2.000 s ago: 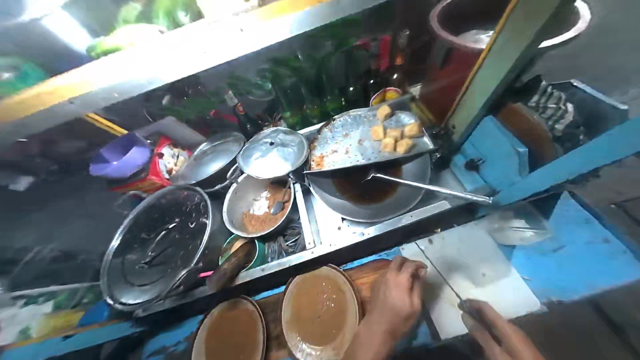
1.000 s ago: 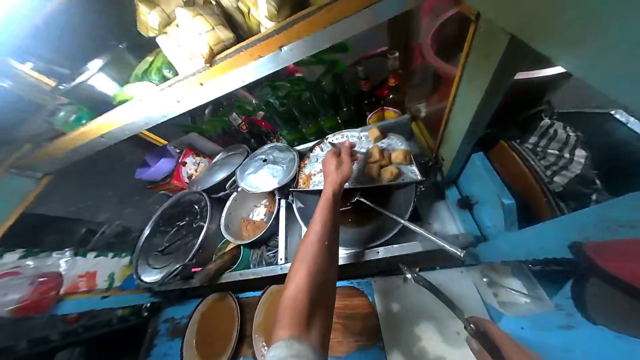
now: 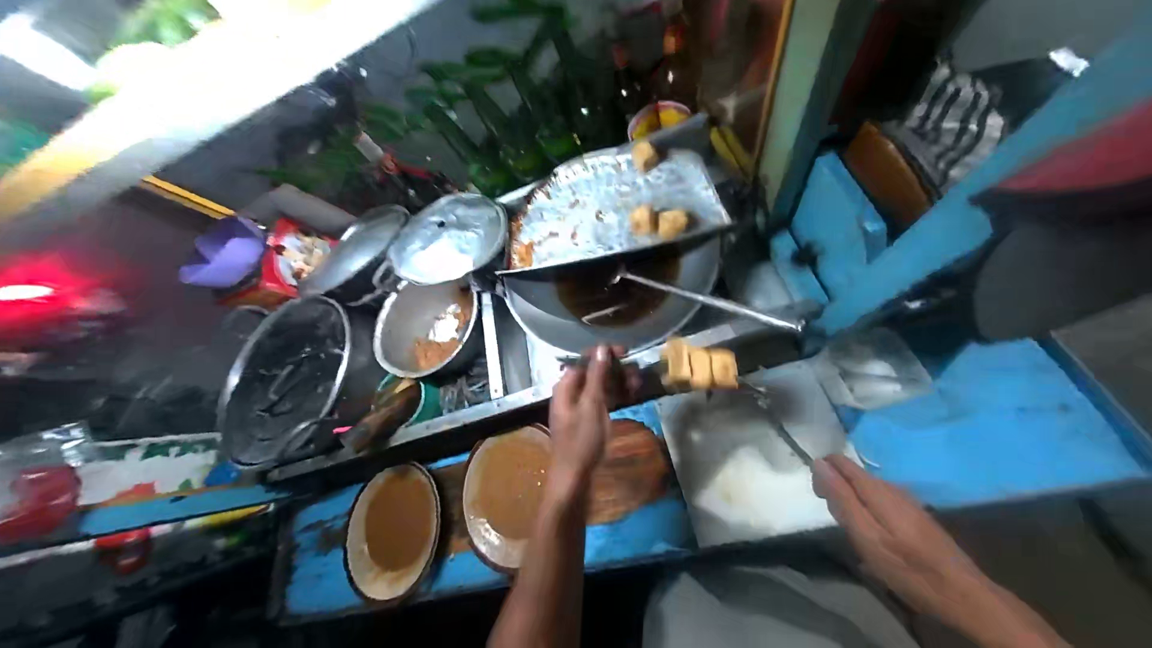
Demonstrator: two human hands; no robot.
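Observation:
My left hand (image 3: 585, 405) is raised over the stall's front edge, its fingers closed around a dark, thin tool, blurred. Just right of it are several golden fried cubes, probably tofu (image 3: 697, 364), bunched above the white cutting board (image 3: 756, 468). My right hand (image 3: 868, 504) grips a knife (image 3: 785, 436), its far end close to the cubes. More fried cubes (image 3: 657, 222) lie on the metal tray (image 3: 621, 198) above a wok of dark oil (image 3: 706, 288), where a long metal utensil (image 3: 720, 301) rests. Two plates of brown sauce, a left one (image 3: 393, 531) and a right one (image 3: 508, 490), stand left of my left forearm.
A round wooden board (image 3: 625, 472) sits beside the right plate. Left of the wok are a pot of crumbly food (image 3: 427, 328), lidded pots (image 3: 450, 238) and a large dark pan (image 3: 283, 378). A clear plastic container (image 3: 873, 369) stands right of the cutting board. Bottles (image 3: 670, 67) stand behind.
My left hand has come back from the tray to the front edge. Fewer cubes lie on the tray; several are now between my hands. The knife in my right hand is raised toward them.

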